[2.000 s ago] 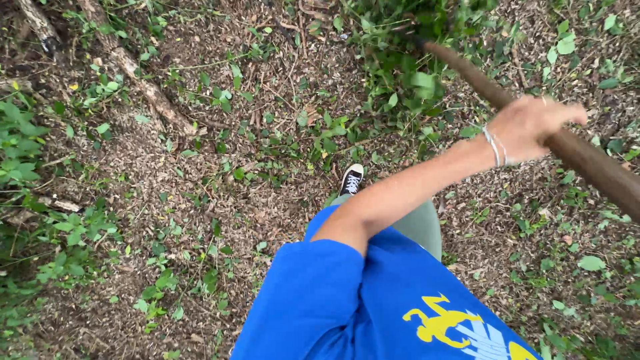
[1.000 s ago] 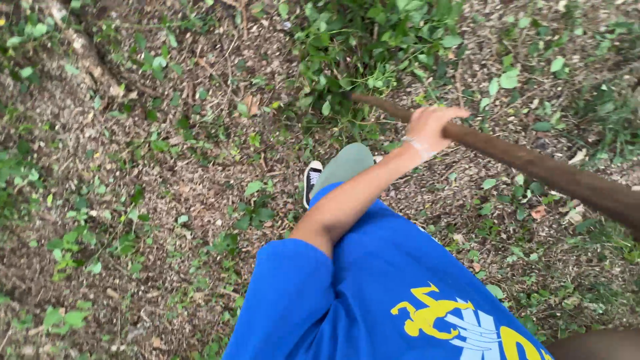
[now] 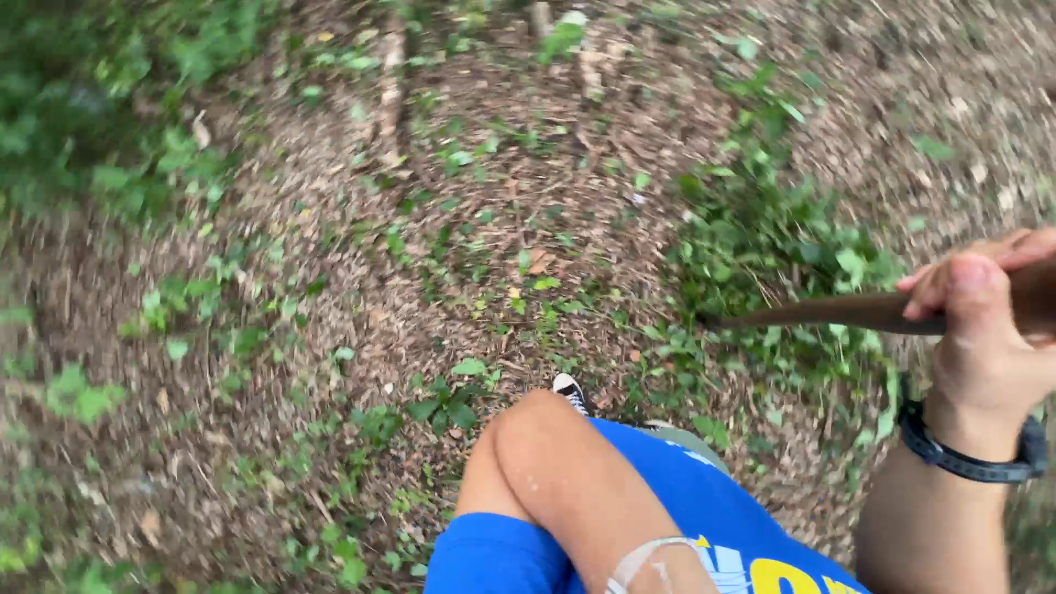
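Note:
A long wooden handle [image 3: 858, 312] comes in from the right edge, and my right hand [image 3: 982, 322], with a dark watch on its wrist, is closed around it. The handle narrows toward a dark end [image 3: 708, 318] among green leafy plants [image 3: 767, 247]; whether a tool head is there cannot be told. My left arm [image 3: 569, 470] is bent across the blue shirt, with a pale band near the wrist at the bottom edge. My left hand is outside the view, so what it touches is hidden.
Brown leaf litter [image 3: 511, 206] covers the ground, with scattered small green seedlings. Denser foliage [image 3: 91, 91] fills the upper left. A black and white sneaker [image 3: 571, 393] shows just beyond my bent elbow. Much of the ground is blurred.
My left hand, on the handle in both earlier frames, has come back toward my body and out of view. My right hand now shows on the handle. The view has shifted.

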